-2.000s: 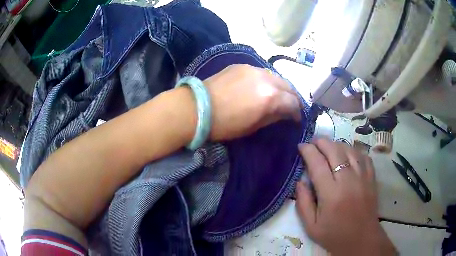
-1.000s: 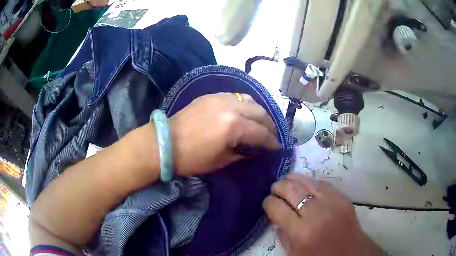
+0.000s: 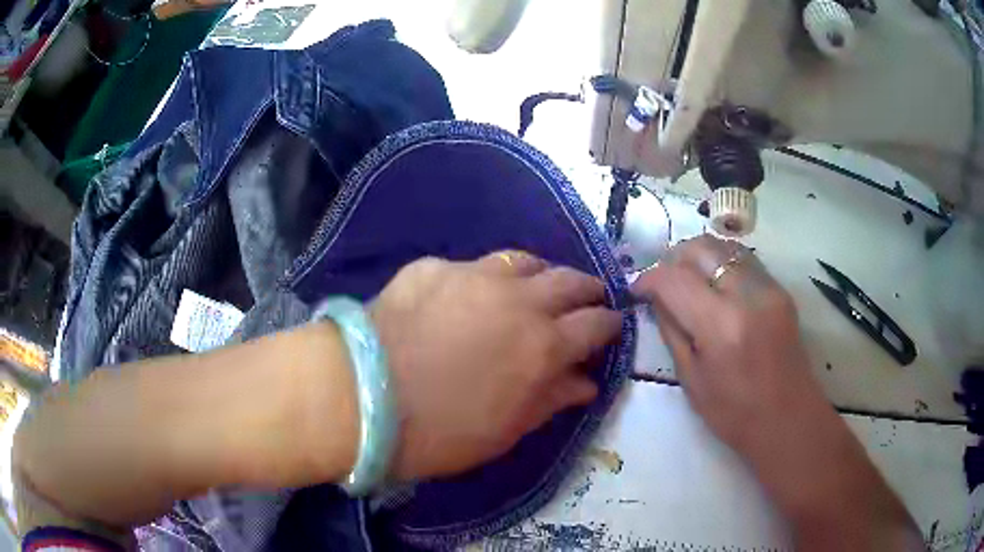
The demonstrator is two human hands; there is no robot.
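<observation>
The dark indigo pocket bag [image 3: 453, 194] lies face up with its curved, overlocked edge towards the sewing machine. It is part of the greyish-blue denim garment [image 3: 151, 248] spread on the left. My left hand [image 3: 486, 361], with a pale green bangle, lies flat on the panel, fingertips near its right edge, not clearly gripping. My right hand [image 3: 723, 323] pinches a small dark bit at the seam edge between thumb and fingers, just in front of the presser foot [image 3: 618, 205]. The fingertips partly hide that bit.
The cream sewing machine head [image 3: 691, 86] stands at the upper right, with a ribbed knob [image 3: 733, 210] low on it. Black thread snips [image 3: 863, 313] lie on the bed right of my right hand. Dark scraps [image 3: 973, 399] lie at the right edge. A white care label [image 3: 205, 320] shows inside the garment.
My left hand has moved down and flattened on the panel, uncovering its upper part. My right hand has moved up along the edge to near the presser foot. The machine appears further up in view.
</observation>
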